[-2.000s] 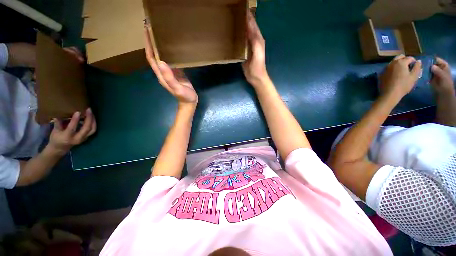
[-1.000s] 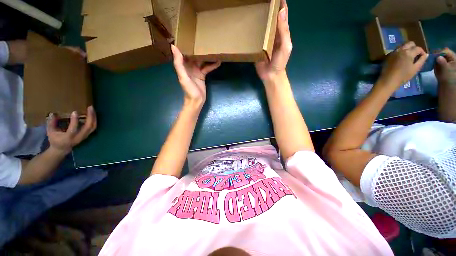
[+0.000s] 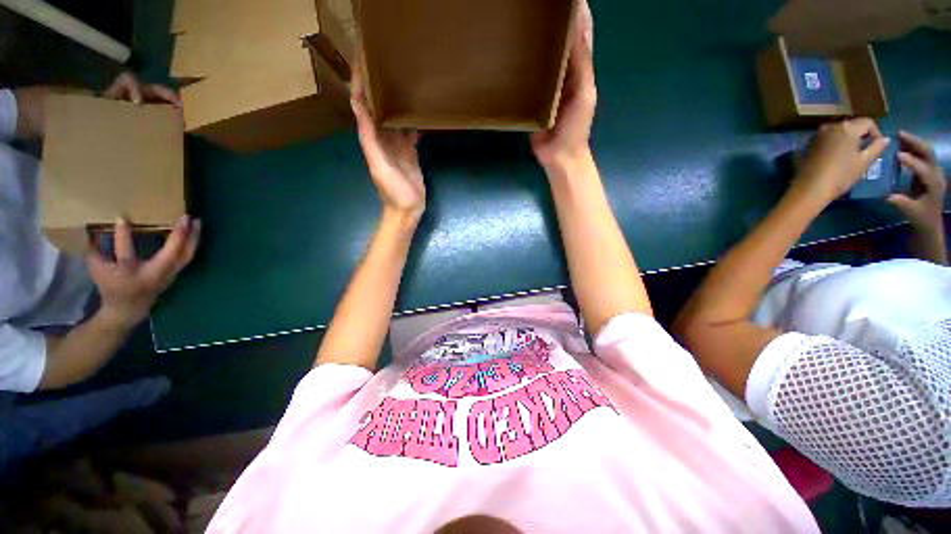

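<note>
A brown cardboard mailer box (image 3: 464,63) is open towards me at the top middle, its far part cut off by the picture's edge. My left hand (image 3: 390,162) holds its left wall, with the palm along the outside and lower corner. My right hand (image 3: 571,110) holds its right wall, with the fingers along the outside. The inside of the box looks empty where it shows. Its lid is not in view.
Stacked brown boxes (image 3: 255,78) stand just left of my box on the green table (image 3: 480,235). A left neighbour's hands hold a closed box (image 3: 115,162). A right neighbour handles a blue-grey packet (image 3: 876,172) beside an open box (image 3: 770,83) with a blue card inside.
My box has moved right from its first place beside the stack and now tilts so its inside looks darker. The left neighbour's box has turned. The right neighbour's packet has shifted.
</note>
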